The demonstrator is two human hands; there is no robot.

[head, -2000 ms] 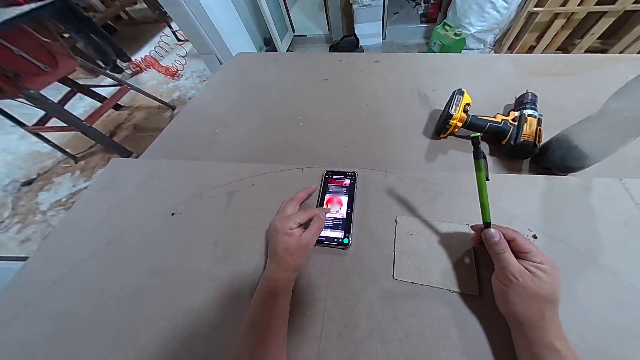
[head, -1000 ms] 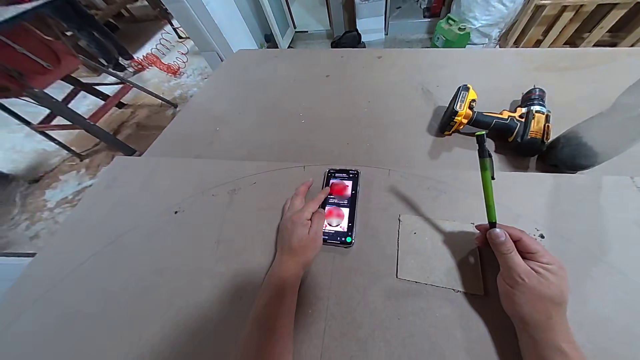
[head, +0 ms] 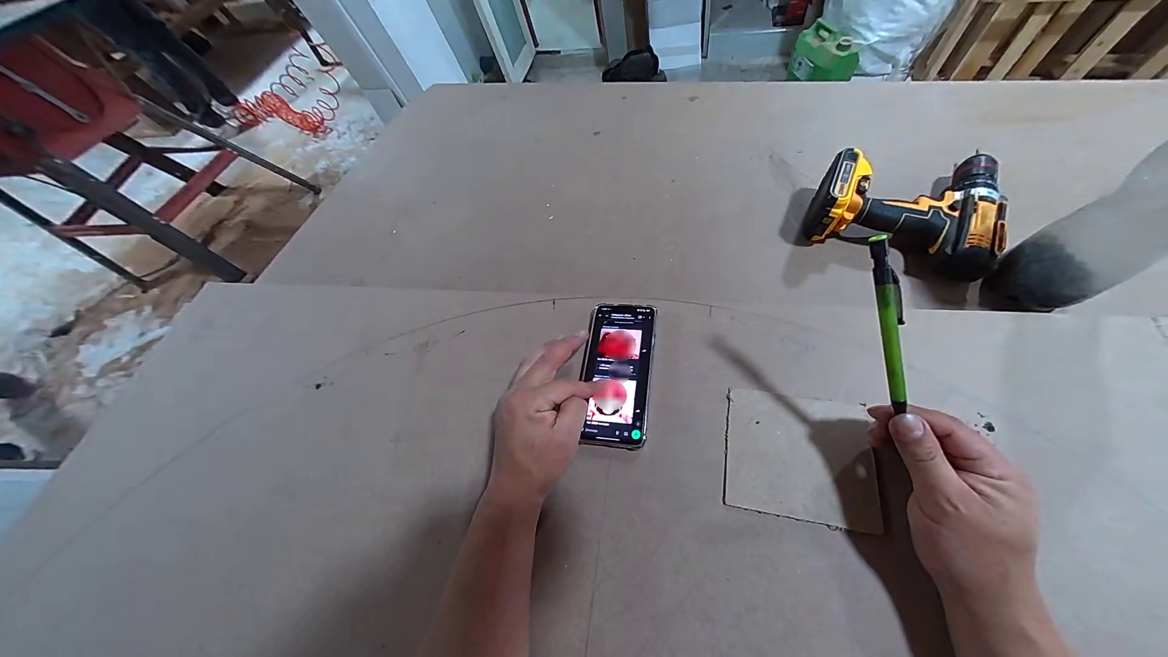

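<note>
A smartphone with a lit screen lies flat on a large brown board. My left hand reaches in from the phone's left side, its index fingertip over the lower part of the screen and its fingers apart. Upright between the thumb and fingers of my right hand is a green mechanical pencil or pen with a black clip. Beside that hand a rectangular piece or outline shows on the board. A thin curved line is drawn across the board above the phone.
A yellow and black DeWalt cordless drill lies at the back right, beside a grey, dark-ended object. Beyond the board stand a green plastic canister and wooden slats. At left are a red and black metal frame and a coiled red hose.
My left index finger has moved down the phone screen from its upper part, where it was one second ago. The images on the screen have shifted. My right hand still holds the green pencil or pen.
</note>
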